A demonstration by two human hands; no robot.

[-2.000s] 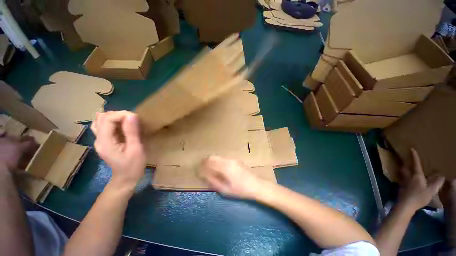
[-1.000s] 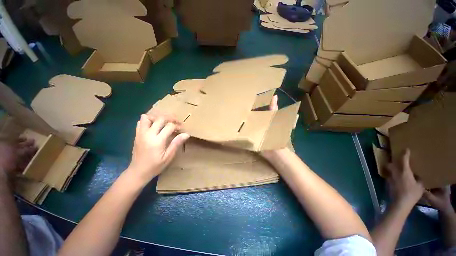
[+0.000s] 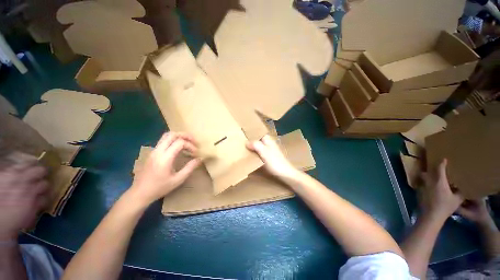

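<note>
A part-folded box blank [image 3: 203, 112] is tilted above a stack of flat blanks [image 3: 230, 197]. Its large lid panel [image 3: 263, 54] rises at the back right, and dark slots show in its base. My right hand [image 3: 272, 157] grips the blank's near right side by the lid crease. My left hand [image 3: 167, 167] is at the blank's near left edge, fingers curled and thumb apart from them; whether it grips the edge is unclear. A side flap at the blank's near end hangs over the stack.
Open boxes are nested in a pile [image 3: 378, 101] at upper right. Another open box [image 3: 112, 76] stands at upper left. Flat blanks [image 3: 68, 120] lie at left. A person's blurred hand [image 3: 22, 191] is at far left; another person's hands [image 3: 438, 191] hold cardboard at right.
The blank has turned, its lid panel swinging up to the back right and its base now running diagonally. My right hand has moved from its far right side to its near side. The left neighbour's hand has risen.
</note>
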